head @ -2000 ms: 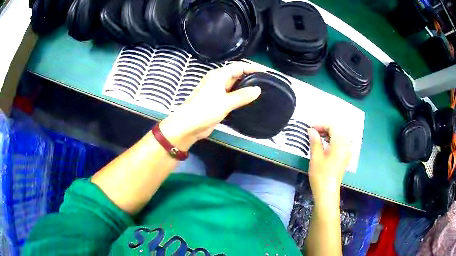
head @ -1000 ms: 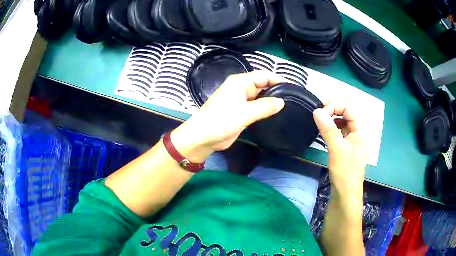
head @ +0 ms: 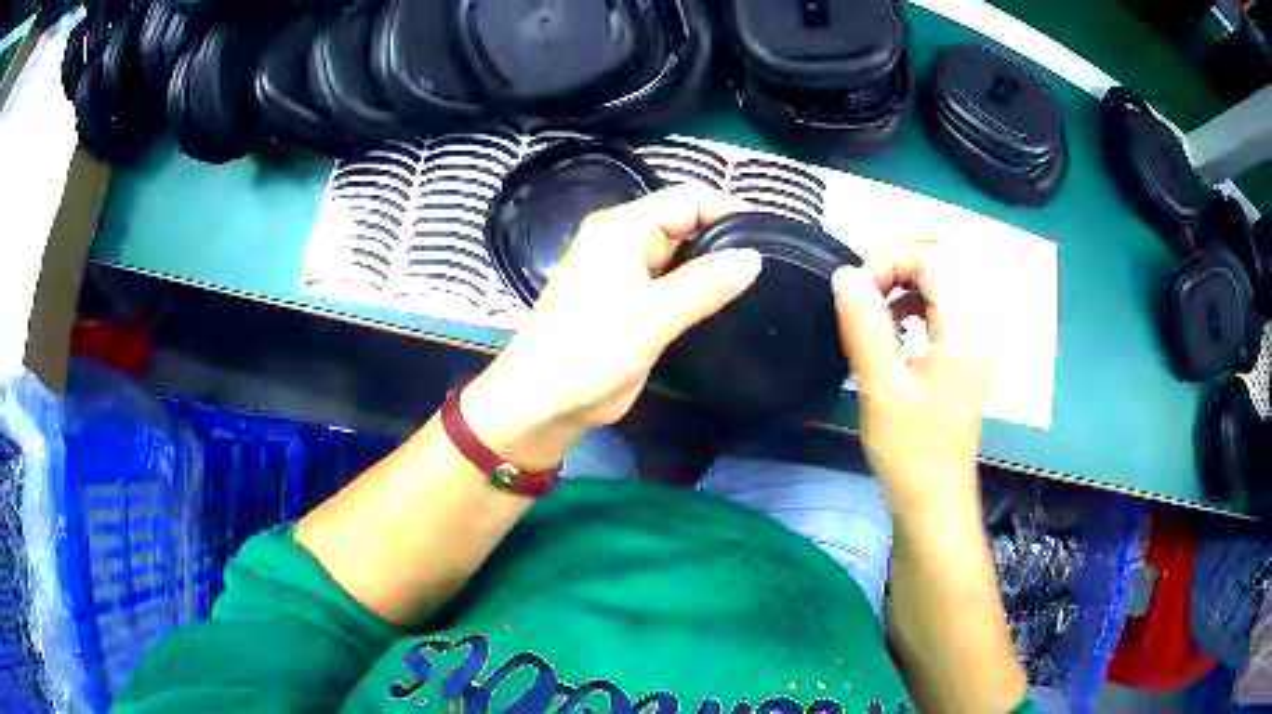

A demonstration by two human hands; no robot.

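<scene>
My left hand point(head: 614, 314) holds a black rounded shell point(head: 760, 328) over the bench's front edge, thumb on its face and fingers behind its upper left rim. My right hand point(head: 914, 356) pinches at the shell's upper right rim with thumb and index finger. A thin line runs along the upper rim towards these fingertips; whether it is a strip cannot be told. A white sheet point(head: 997, 307) with columns of curved black strips point(head: 460, 202) lies behind the hands, blank at the right. An open, glossy shell point(head: 551, 209) lies on the sheet, partly hidden by my left hand.
Overlapping shells point(head: 342, 77) lean in a row at the back left. Stacked shells point(head: 816, 56) stand at the back, with another stack point(head: 997, 119) to their right. More black parts point(head: 1211, 314) lie far right. Blue crates point(head: 140, 509) and a red object point(head: 1165, 600) are below the bench.
My right hand has moved from the strips on the sheet to the held shell's rim. An open shell now lies on the sheet. The held shell has shifted slightly left over the last second.
</scene>
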